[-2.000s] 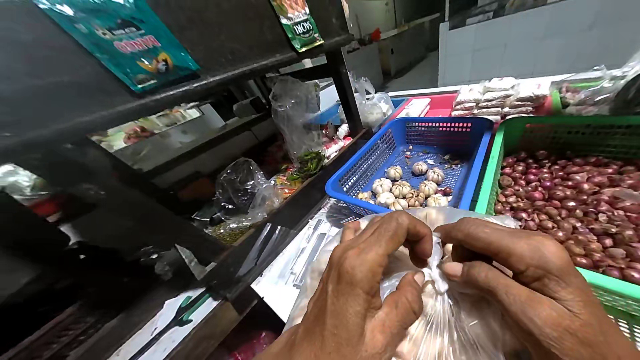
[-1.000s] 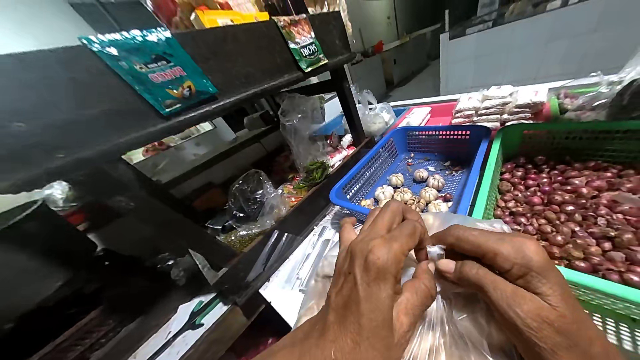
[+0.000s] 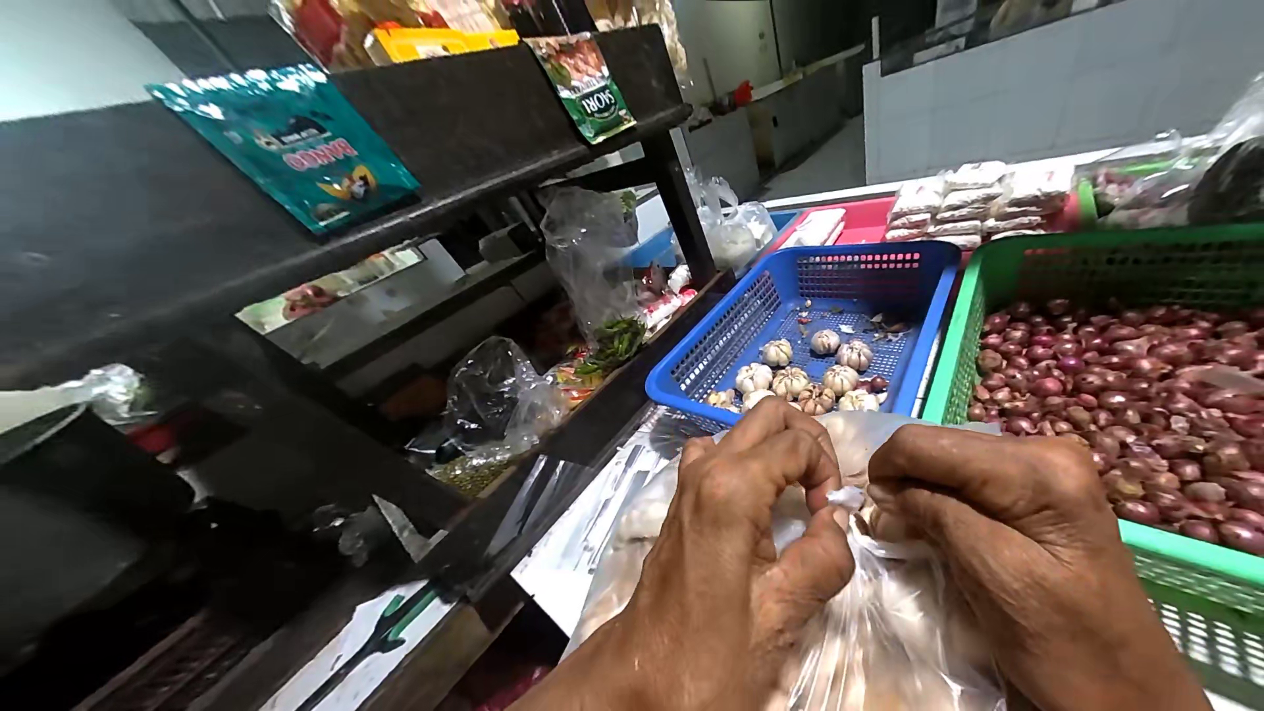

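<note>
A clear plastic bag (image 3: pixel 879 622) full of pale, rounded pieces lies at the bottom centre, its neck gathered and twisted. My left hand (image 3: pixel 741 533) pinches the knotted neck between thumb and fingers. From the other side, my right hand (image 3: pixel 1007 533) grips the same neck, its fingertips close to the left ones. Just beyond the bag, a blue plastic basket (image 3: pixel 681 380) holds several garlic bulbs (image 3: pixel 790 382) and bits of skin. Red shallots (image 3: pixel 1136 395) fill a green plastic basket (image 3: pixel 953 365) at the right.
A dark shelf (image 3: pixel 464 128) with hanging seasoning packets (image 3: pixel 306 148) spans the upper left. Crumpled clear bags (image 3: pixel 504 395) and green chillies (image 3: pixel 617 341) sit below it. Small white packs (image 3: pixel 973 202) are stacked in a red tray (image 3: pixel 869 219) behind the blue basket.
Both hands stay at the bag's neck, with small shifts of the fingers. The view has tilted slightly, showing more of the upper shelf.
</note>
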